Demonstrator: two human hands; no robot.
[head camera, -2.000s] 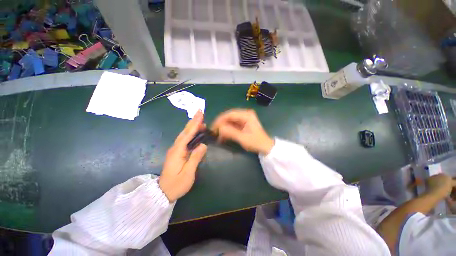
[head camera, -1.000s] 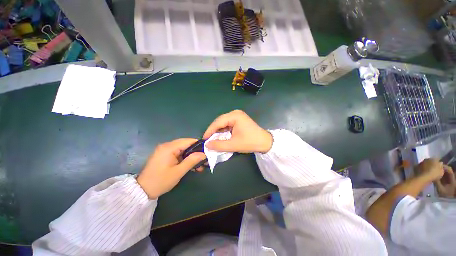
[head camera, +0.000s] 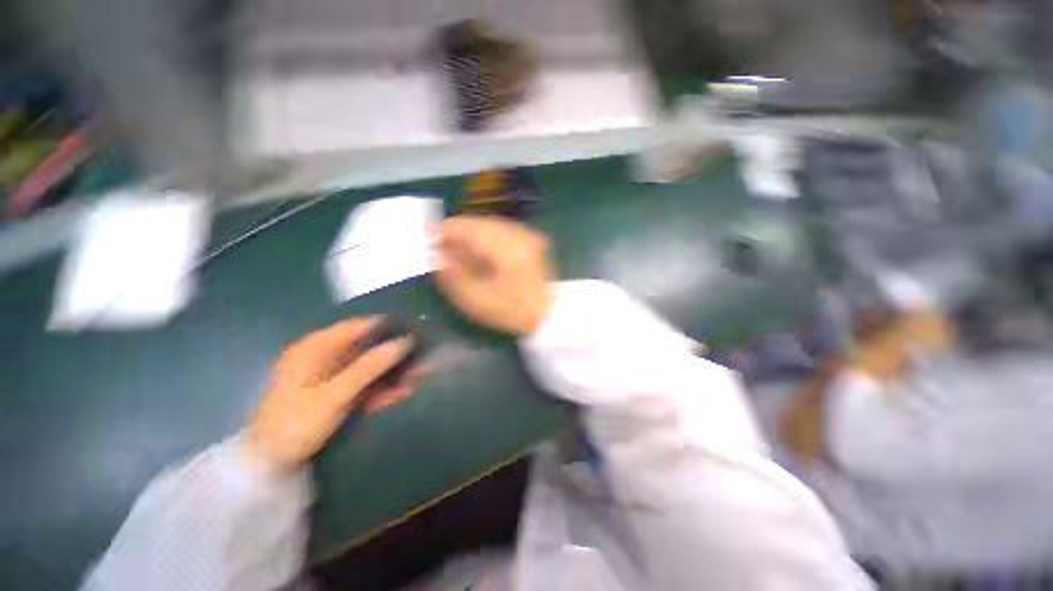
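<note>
The frame now is blurred. My left hand (head camera: 318, 387) holds a small black watch part (head camera: 398, 335) between thumb and fingers above the green bench; whether it is the closed watch head I cannot tell. My right hand (head camera: 497, 271), up and to the right of it, pinches the right edge of a white wipe (head camera: 385, 245), which is spread out flat to the left of the fingers. The wipe and the black part are apart.
A wipe stack (head camera: 133, 260) and tweezers (head camera: 260, 229) lie at the left. A display stack (head camera: 503, 192) is behind my right hand. The white blister tray (head camera: 346, 104) is on the ledge. A bottle (head camera: 681, 159) is right of it. A neighbour's arm (head camera: 860, 369) shows at right.
The wipe has come away from the black part and is now spread out; earlier it was bunched against it. My hands have moved apart. The view has turned right and blurred.
</note>
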